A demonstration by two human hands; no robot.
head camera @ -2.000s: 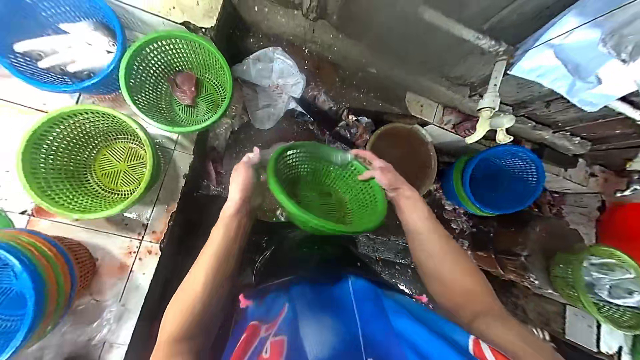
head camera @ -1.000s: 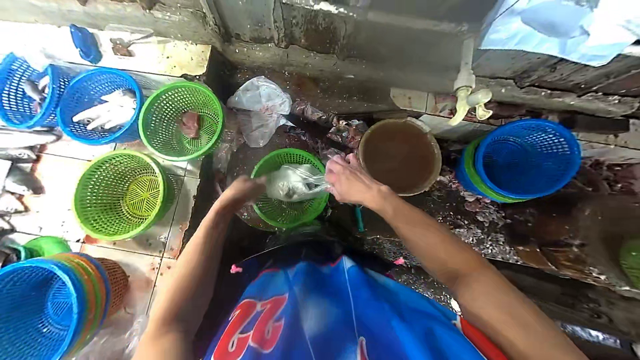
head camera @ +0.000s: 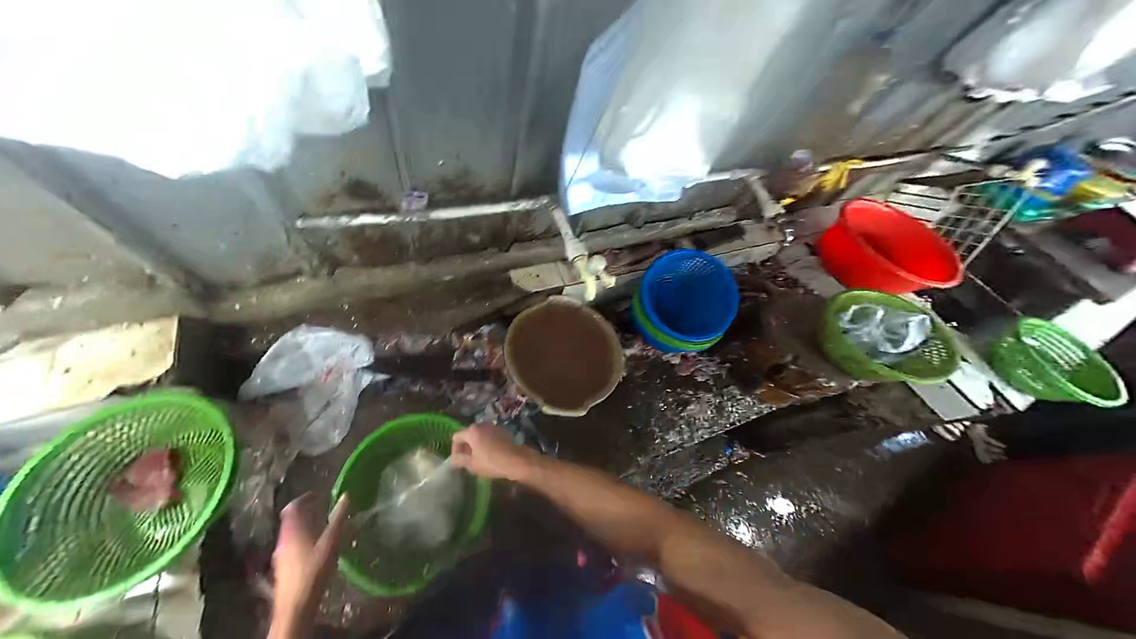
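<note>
A green plastic basket (head camera: pixel 413 503) stands on the wet floor in front of me, with a blurred clear plastic bag (head camera: pixel 422 497) in it; what the bag holds is not clear. My right hand (head camera: pixel 488 451) is over the basket's right rim, its fingers closed on the bag's edge. Beside the left rim is my left hand (head camera: pixel 306 541), fingers apart, with nothing seen in it. A crumpled plastic bag (head camera: pixel 315 377) lies beyond the basket. Left of that, a larger green basket (head camera: pixel 62 435) holds a piece of red flesh (head camera: pixel 148 480).
A basin of brown water (head camera: pixel 564 355) stands beyond my right hand, near a tap (head camera: pixel 590 271) and stacked blue and green baskets (head camera: pixel 689 297). Farther right are a red tub (head camera: pixel 887 247), a green basket with plastic (head camera: pixel 890 337) and another green basket (head camera: pixel 1056 364). Scraps litter the wet floor.
Two seconds ago both hands held the green basket; one second ago they were at the plastic bag over it. Now my left hand is apart from the bag. The view has swung right and up.
</note>
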